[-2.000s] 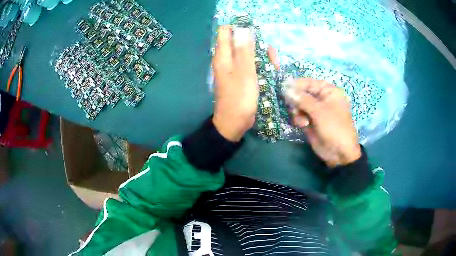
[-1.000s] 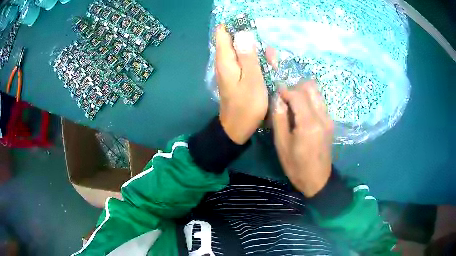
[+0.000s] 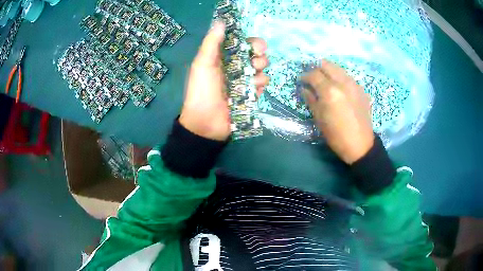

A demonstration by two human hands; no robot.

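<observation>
My left hand point(image 3: 212, 87) is shut on a long narrow PCB strip point(image 3: 239, 79), its populated face turned up, thumb along the left edge and fingertips showing at the right edge. The strip is held beside the left edge of a large clear plastic bag point(image 3: 392, 63) with many tiny speckled components. My right hand point(image 3: 339, 106) is over the bag with its fingers bent down among the small components; its fingertips are blurred, and I cannot tell if they pinch anything.
A pile of overlapping PCB strips point(image 3: 116, 53) lies on the table at the left. Orange-handled pliers point(image 3: 17, 77) and light blue cups point(image 3: 33, 11) are at the far left. An open cardboard box point(image 3: 95, 174) and a red frame point(image 3: 26, 129) stand below the table edge.
My left hand has moved left and turned, so the strip's face now shows in full. My right hand has moved off the strip to the right, onto the components in the bag.
</observation>
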